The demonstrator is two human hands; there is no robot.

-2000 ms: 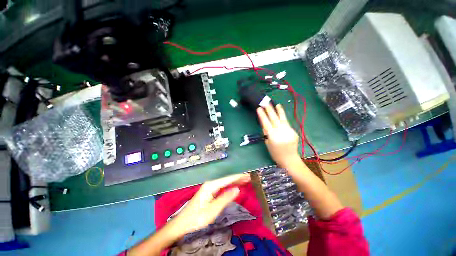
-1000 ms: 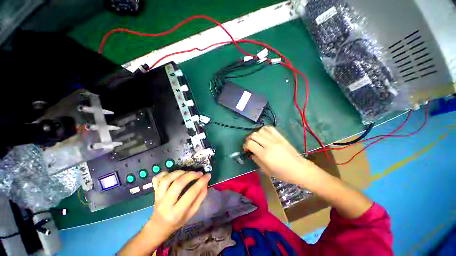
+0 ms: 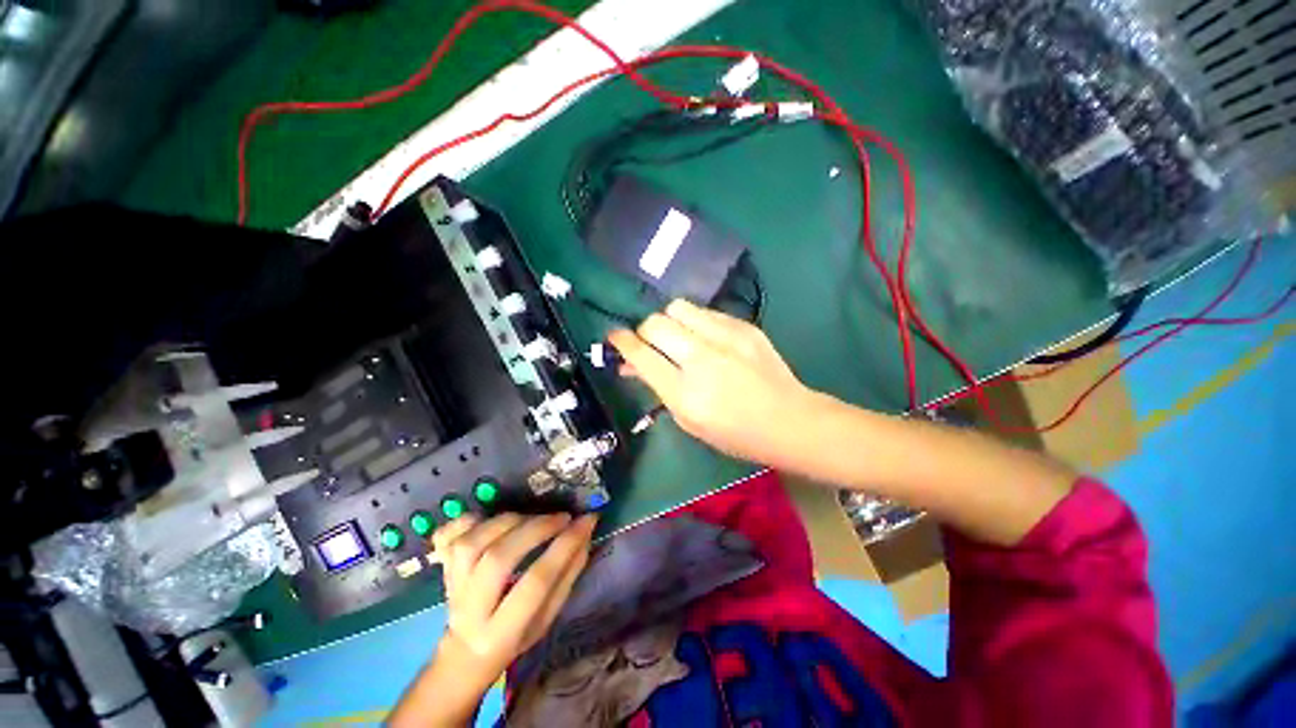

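Note:
A flat black unit with a white label lies on the green mat, its thin black leads looping out at both ends. My right hand is just below it, fingers closed on a lead near a small white plug connector. The black test fixture is at the left, with green buttons, a small lit display and white sockets along its right edge. My left hand rests at its front right corner, fingers bent; whether it grips anything is hidden.
Red test leads run across the bench. Bubble-bagged units lie at the upper right beside a vented beige box. A crumpled bubble bag is at the left. An open carton sits below the bench edge.
My right hand has come in from the far right of the unit, moved down, then left to a lead near the sockets. My left hand has moved to the fixture's front corner. The view has shifted.

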